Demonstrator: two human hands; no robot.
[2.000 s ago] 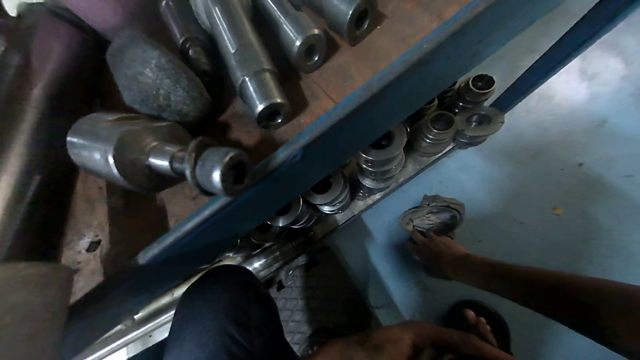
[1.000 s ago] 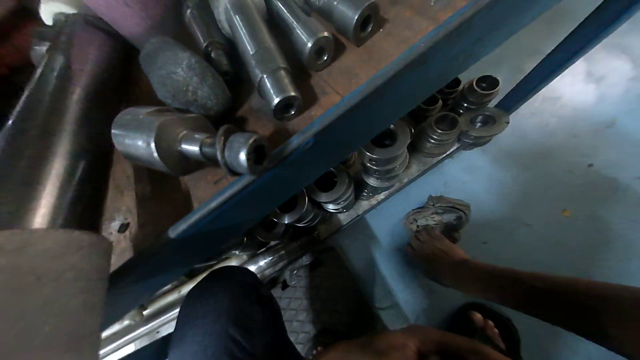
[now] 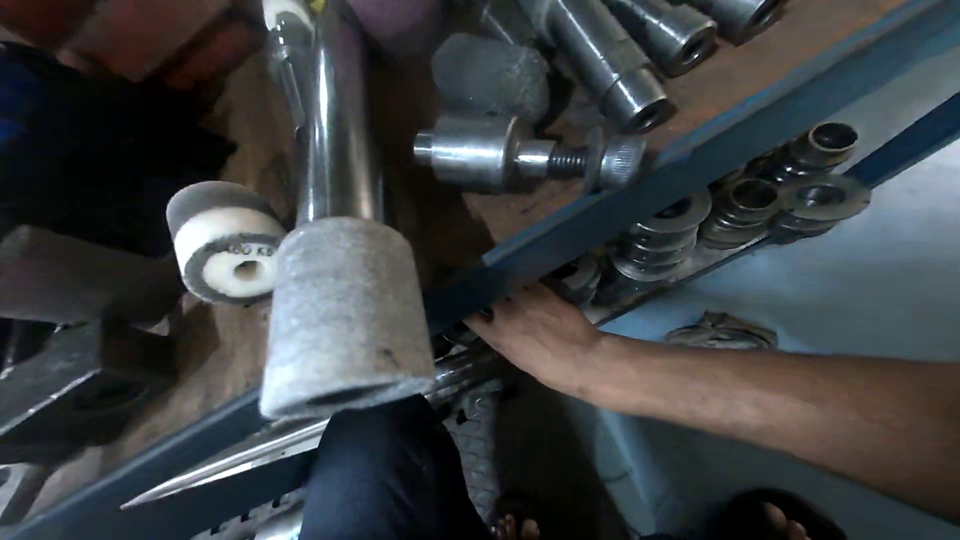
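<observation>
My right hand (image 3: 536,330) reaches in from the right, its fingers partly hidden behind the blue metal rail (image 3: 720,142) of the upper shelf. The fingertips are beside stacked metal rings (image 3: 660,240) on the lower level; whether they grip anything cannot be told. A crumpled grey cloth (image 3: 724,330) lies on the floor beyond my forearm. My left hand is out of view. Above the rail, a steel arbor with a socket-head bolt (image 3: 525,157) lies on the wooden shelf, near a dark grey abrasive stone (image 3: 491,75).
A polished steel shaft (image 3: 341,150) with a rough grey cylinder (image 3: 345,315) on its end projects over the shelf edge. Left of it is a white and grey grinding wheel (image 3: 229,244). Hollow steel spindles (image 3: 600,67) lie at the top. A pointed metal bar (image 3: 225,465) is below.
My right hand has left the grey cloth on the floor and moved left to the rings under the rail. The view has shifted to show more of the upper shelf's left side.
</observation>
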